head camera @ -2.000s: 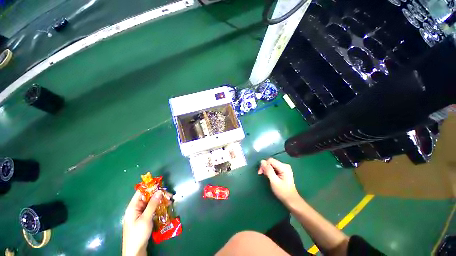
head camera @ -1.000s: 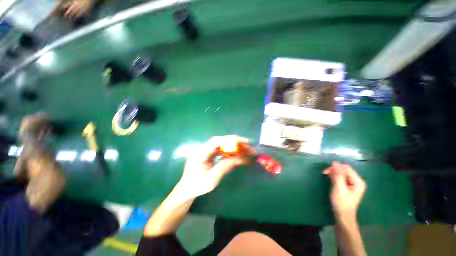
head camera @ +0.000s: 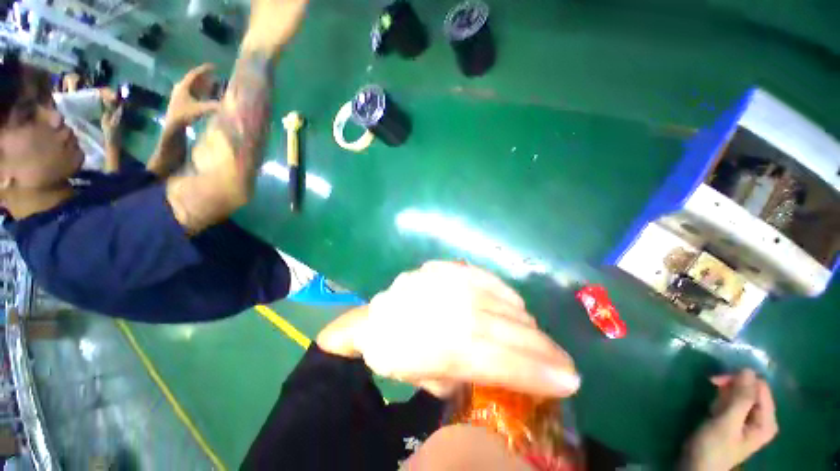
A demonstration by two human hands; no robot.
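My left hand (head camera: 460, 331) is large, bright and close to the camera at the lower centre, closed over the orange snack packet (head camera: 507, 414), whose lower part shows below the fingers. My right hand (head camera: 737, 423) is at the lower right, near the bench edge, fingers curled; I see nothing in it. A red wrapper piece (head camera: 601, 311) lies on the green bench between my hands. The blue-and-white screw feeder (head camera: 682, 207) stands at the right, with its metal pick-up plate (head camera: 691, 278) facing my side and small parts inside the open top.
Black cylindrical units (head camera: 471, 39) stand or lie at the top centre, one beside a cream tape roll (head camera: 352, 129). A yellow-headed hammer (head camera: 294, 161) lies left of them. A co-worker in navy (head camera: 157, 248) reaches over the bench at left. A blue stool (head camera: 327, 292) is below the edge.
The view has swung left, so the feeder is now at the right edge and the co-worker is fully in view. My left hand with the packet has come close to the camera. The screwdriver is out of view.
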